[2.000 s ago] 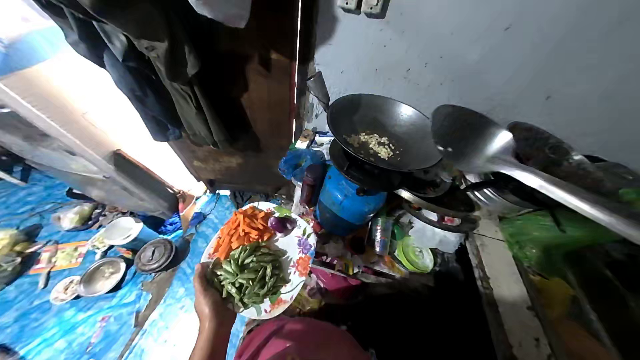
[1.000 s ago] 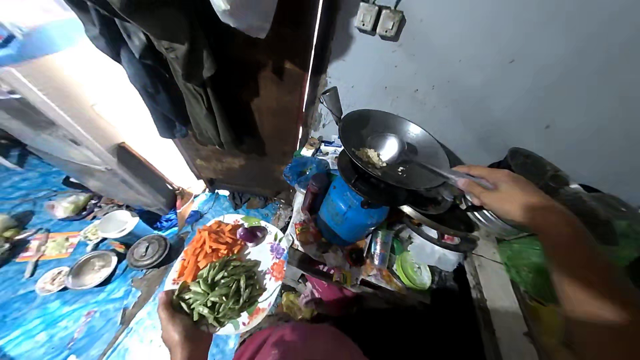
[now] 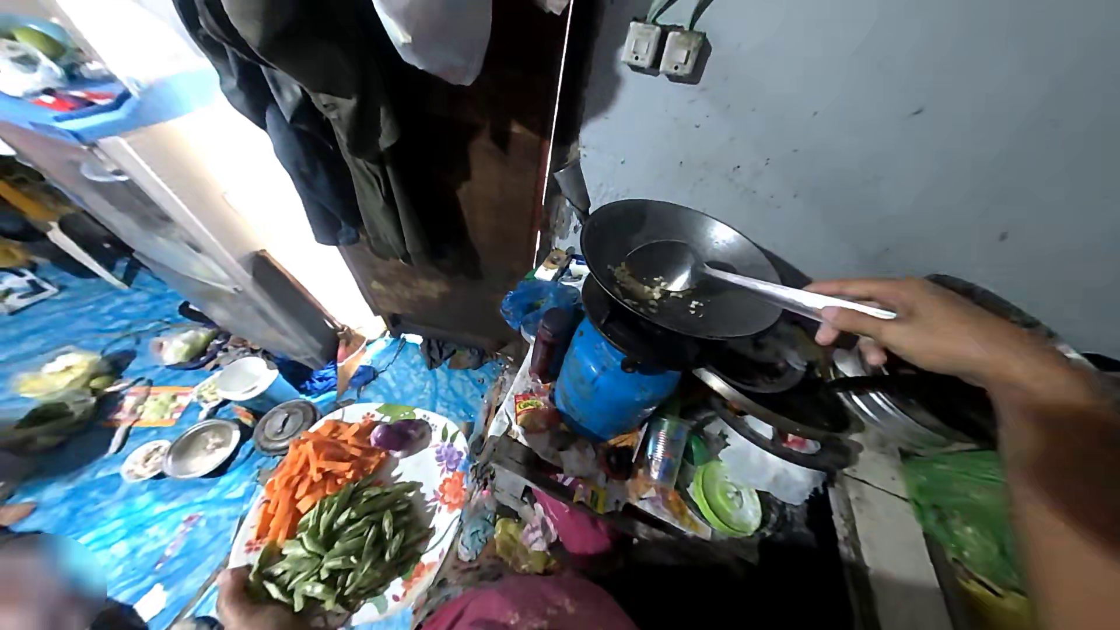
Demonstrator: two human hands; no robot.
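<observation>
My right hand grips the handle of a metal ladle, its bowl resting in a dark wok. Chopped pale bits, perhaps garlic, lie beside the ladle's bowl. The wok sits on a burner on top of a blue gas cylinder. At lower left my left hand holds the edge of a floral plate. On it are cut carrots, sliced green beans and a purple onion.
Pans and metal pots crowd the right of the cylinder. A light green container and packets lie below. Bowls and vegetables stand on the blue floor sheet. Dark clothes hang at upper left. A blurred person's head shows at lower left.
Two seconds ago the ladle was raised at the right of the wok; now its bowl is down inside. The plate remains in my left hand. The view has come closer to the wok.
</observation>
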